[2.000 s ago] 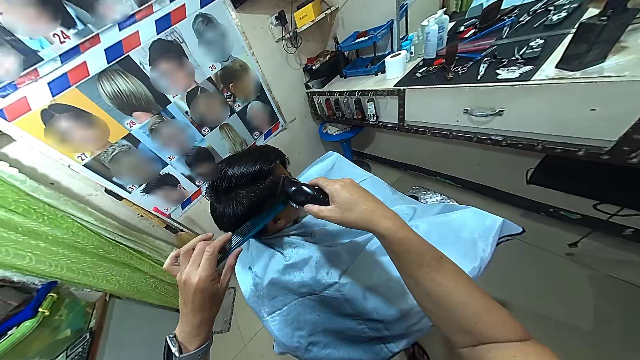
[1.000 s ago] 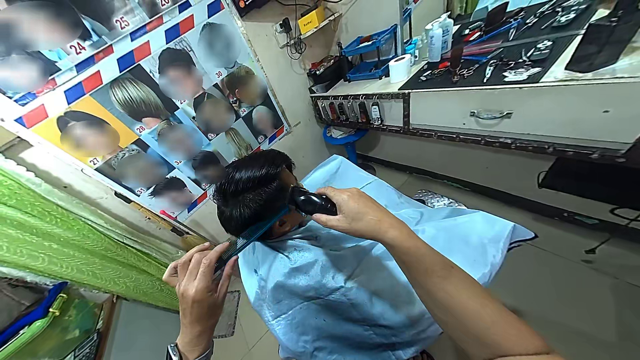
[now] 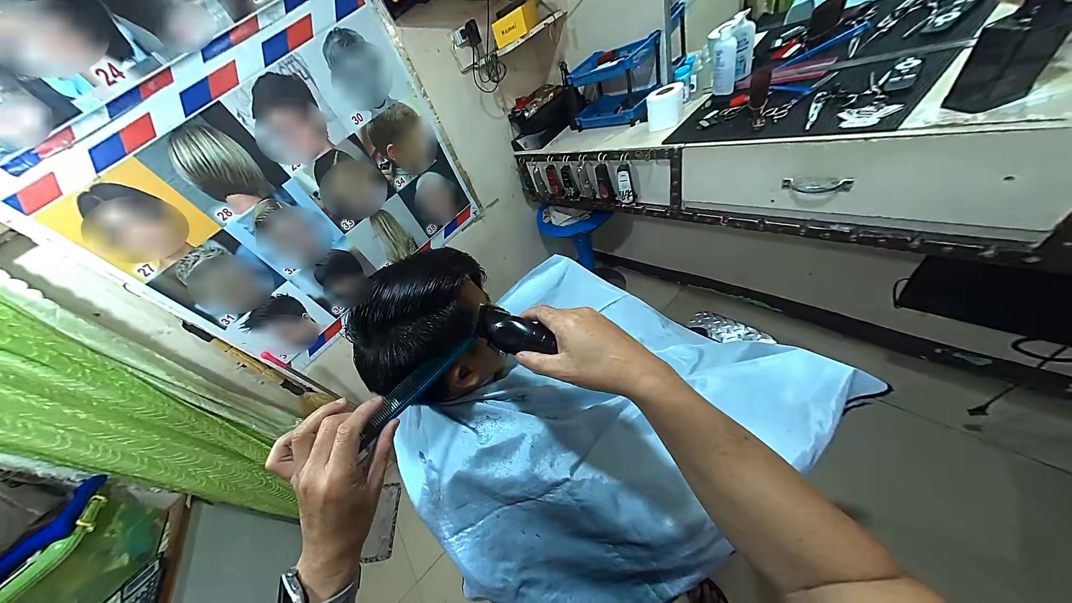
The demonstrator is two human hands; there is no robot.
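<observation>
A seated person with dark, wet-looking hair (image 3: 410, 314) is draped in a light blue barber's cape (image 3: 553, 477). My left hand (image 3: 335, 456) holds one end of a blue comb (image 3: 419, 383), which lies slanted against the side of the hair above the ear. In my right hand (image 3: 578, 347) is a black hair clipper (image 3: 517, 332), its head at the hair near the temple, by the comb's far end. The clipper's blade is too small to make out.
A counter (image 3: 946, 109) at the upper right bears scissors, combs, spray bottles and a paper roll (image 3: 665, 106). Clippers hang along its front edge. A blue stool (image 3: 574, 226) stands beneath. Left are a hairstyle poster (image 3: 188, 146) and a green curtain (image 3: 134, 402).
Both hands keep hold of the comb and the clipper, which stay at the side of the head. Any shift of them along the hair is too slight to tell.
</observation>
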